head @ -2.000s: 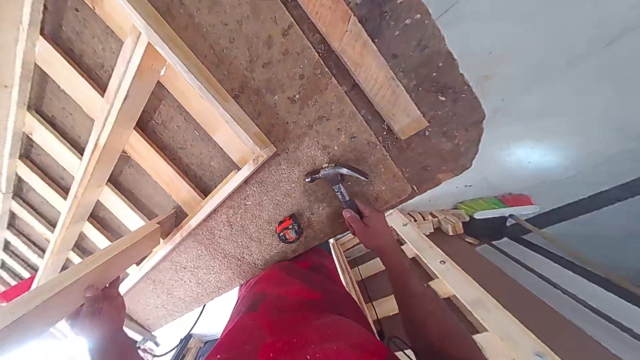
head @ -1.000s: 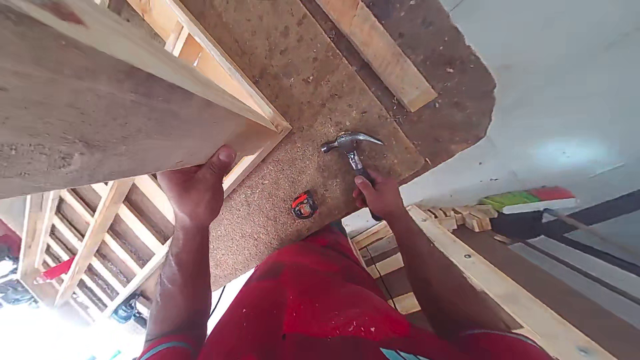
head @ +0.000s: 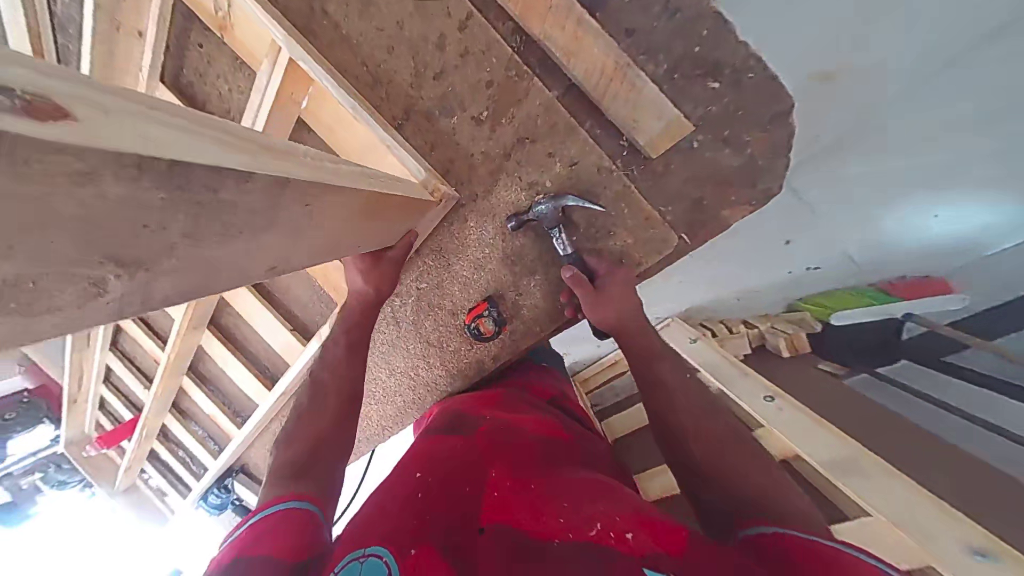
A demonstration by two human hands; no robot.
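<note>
My right hand (head: 604,296) is closed around the dark grip of a claw hammer (head: 552,212), whose metal head is over the particle board (head: 448,360). At the left, my left hand (head: 376,276) grips the lower edge of a wide wooden board (head: 200,232) near its end. That end meets the corner of a slatted wooden frame (head: 360,104) lying on the work surface. A red and black tape measure (head: 485,320) rests on the particle board between my two hands.
A loose wooden plank (head: 608,80) lies at the top of the work surface. Another slatted wooden frame (head: 800,432) stands at the right, with small wood blocks (head: 760,332) beyond it. A black cord (head: 356,488) hangs at the bottom left.
My left hand has brought the board from the lower left to the frame's corner. The hammer has stayed in my right hand over the particle board.
</note>
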